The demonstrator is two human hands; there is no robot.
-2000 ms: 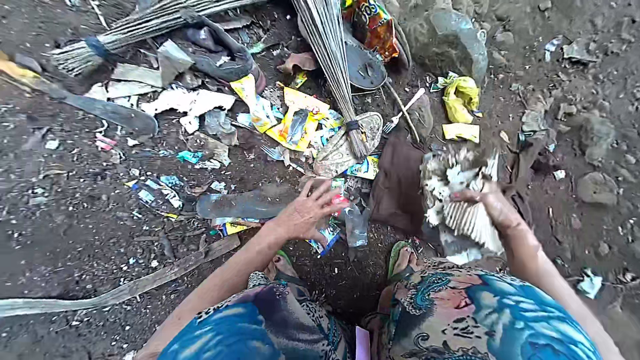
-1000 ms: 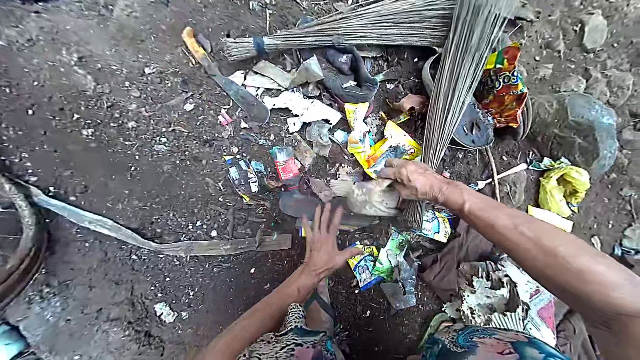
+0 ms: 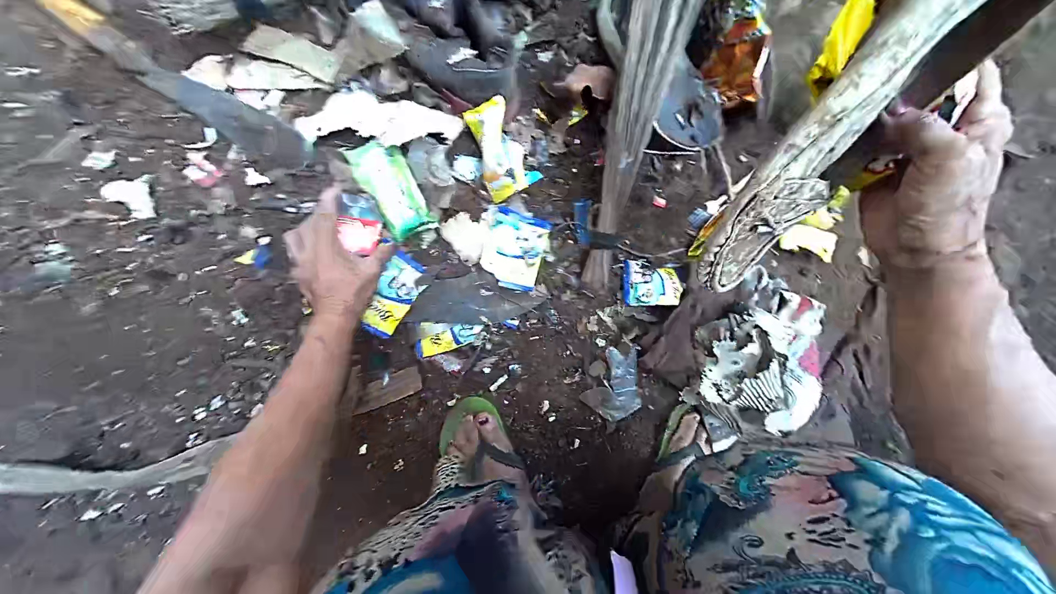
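Observation:
My left hand (image 3: 334, 256) is low over the litter, its thumb and fingers around a red and white wrapper (image 3: 359, 235); blur hides whether it grips it. Beside it lie a green wrapper (image 3: 392, 190) and a blue and yellow wrapper (image 3: 396, 293). At the upper right, my right hand (image 3: 936, 165) is closed on a long, worn, wood-like piece (image 3: 825, 115) with a rounded lower end and a dark side; something small and colourful shows by the fingers. Crumpled pale paper or cardboard (image 3: 767, 363) lies below that piece. A twig broom (image 3: 639, 107) stretches down the middle.
A machete (image 3: 223, 115) lies at the upper left, with torn pale scraps (image 3: 375, 120) beside it. A long flat strip (image 3: 115, 470) runs along the lower left. Clear plastic (image 3: 619, 384) lies before my sandalled feet. Yellow plastic (image 3: 840, 41) is at the top right.
My right hand has moved right and no longer holds the pale crumpled piece seen one second ago; it holds the long piece. My left hand has reached the red wrapper. The view has shifted.

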